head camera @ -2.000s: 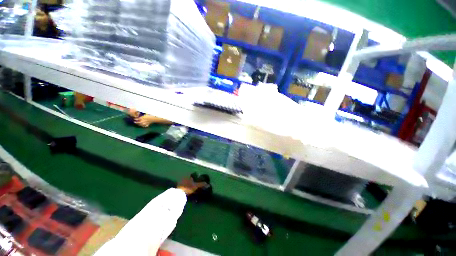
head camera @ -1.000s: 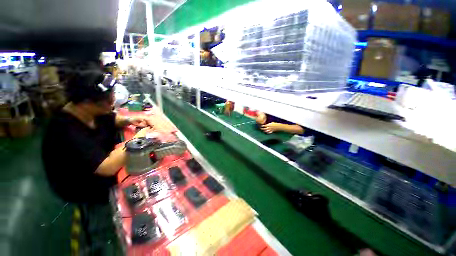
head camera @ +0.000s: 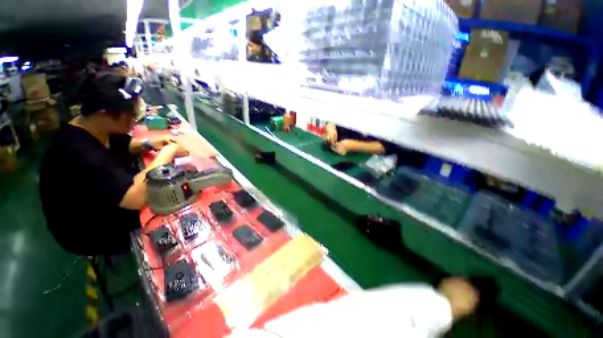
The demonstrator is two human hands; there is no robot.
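Note:
My left hand [head camera: 461,298], in a white sleeve, reaches over the green conveyor belt at the lower right. It is blurred. Its fingers are closed on a black unit [head camera: 488,294] at the belt's dark middle strip; the fingertips are hard to see. Another black unit [head camera: 381,231] lies farther up the belt, and a smaller one [head camera: 265,157] lies beyond it. My right hand is out of the picture.
Clear trays with black units [head camera: 248,236] lie on the red bench [head camera: 301,294], beside a cream-yellow strip [head camera: 274,272] and a grey machine [head camera: 168,188]. A person in black [head camera: 89,178] sits at left. A white shelf [head camera: 502,142] overhangs the belt's far side.
The view has swung left from the shelf to the bench and seated person. My left hand, barely visible at the lower edge one second ago, is now in view over the belt.

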